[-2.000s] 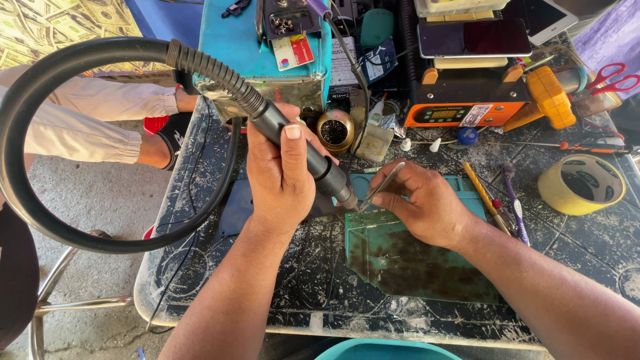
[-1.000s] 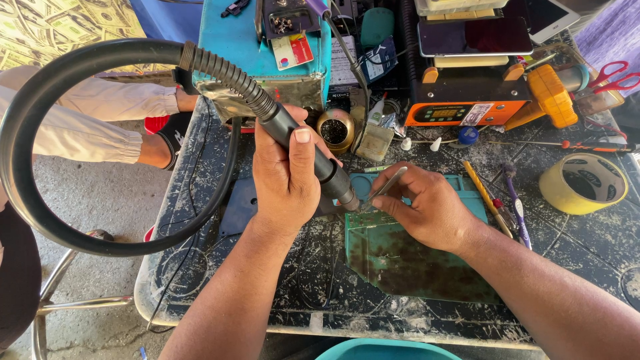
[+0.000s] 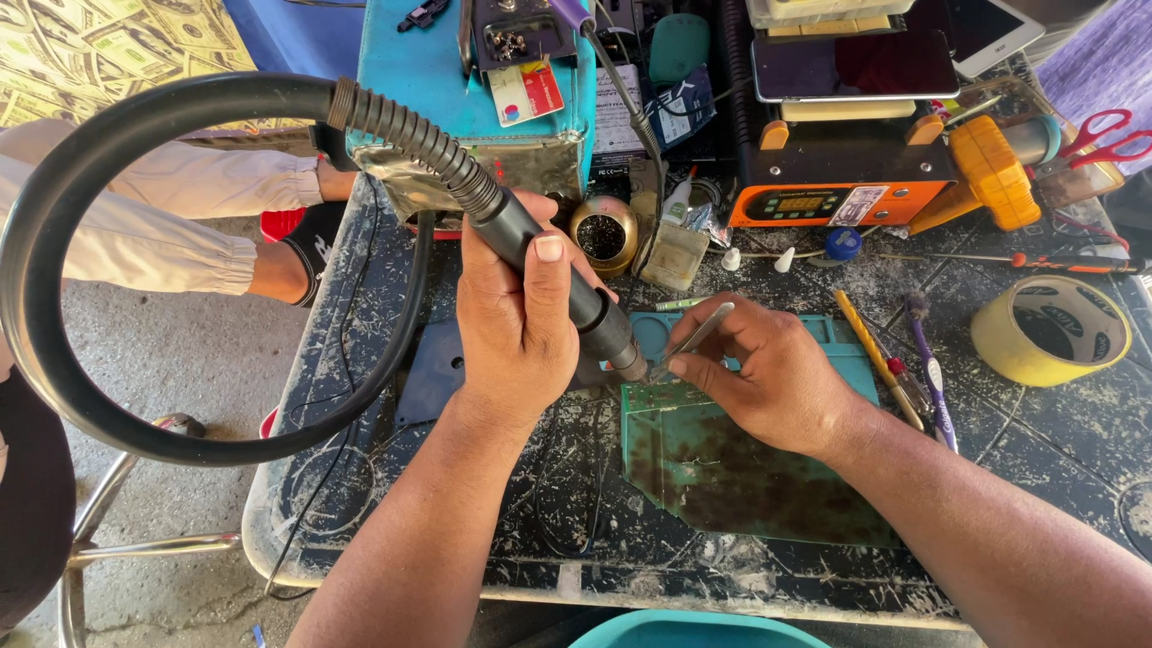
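My left hand (image 3: 517,315) is wrapped around the black handle of a hot-air gun (image 3: 589,310), whose thick hose loops off to the left. Its metal nozzle points down and right, toward the top left part of a scorched green silicone work mat (image 3: 747,477). Metal tweezers (image 3: 697,337) are pinched between the thumb and fingers of my right hand (image 3: 765,378), their tips close beside the nozzle. Whatever lies at the tips is too small and covered to tell. A dark blue flat panel (image 3: 430,373) lies left of the mat, partly behind my left hand.
An orange and black separator machine (image 3: 837,193) carries phones behind the mat. A brass-coloured pot (image 3: 603,236) and small bottles stand near it. Right are a tape roll (image 3: 1051,330), a purple toothbrush (image 3: 931,378) and a screwdriver (image 3: 1071,262). Another person's legs (image 3: 171,216) are at the left.
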